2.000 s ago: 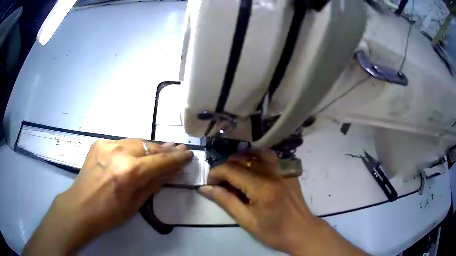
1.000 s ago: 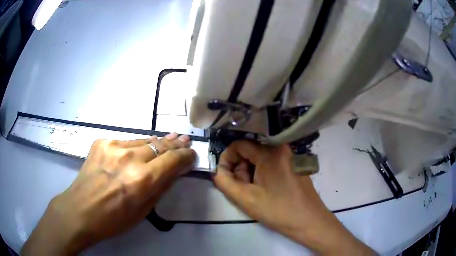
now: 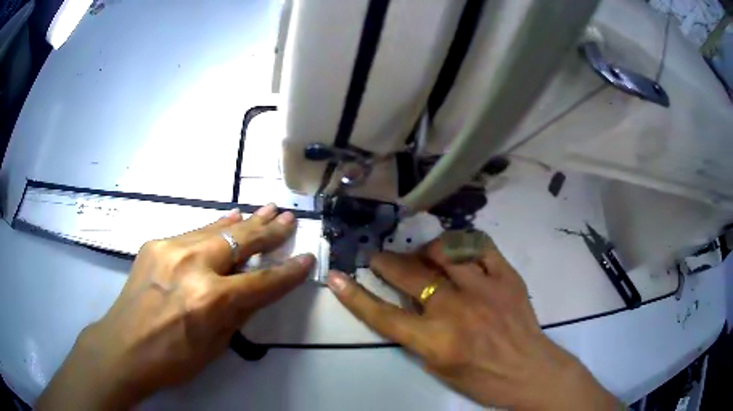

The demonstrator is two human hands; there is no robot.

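Observation:
The white strip (image 3: pixel 112 217) lies on a dark fabric strip (image 3: pixel 173 197) that shows as dark borders along its edges. Its right end is beside the dark presser foot area (image 3: pixel 354 221). My left hand (image 3: pixel 205 269) lies flat on the strip near that end, fingers spread. My right hand (image 3: pixel 450 313) is low right of the foot, thumb tip by the strip's lower right corner, other fingers bent and apart. No object shows gripped in it. The needle tip cannot be made out.
The cream sewing machine head (image 3: pixel 482 88) fills the top centre and right. Dark thread snips (image 3: pixel 612 269) lie on the white table (image 3: pixel 145 120) at the right. A small dark piece (image 3: pixel 556 184) lies above them. A lit lamp (image 3: pixel 74 20) is at the top left.
My right hand has moved down and right from the presser foot, and its curled fingers have opened, uncovering dark material there. My left hand stays on the strip. The view has shifted a little.

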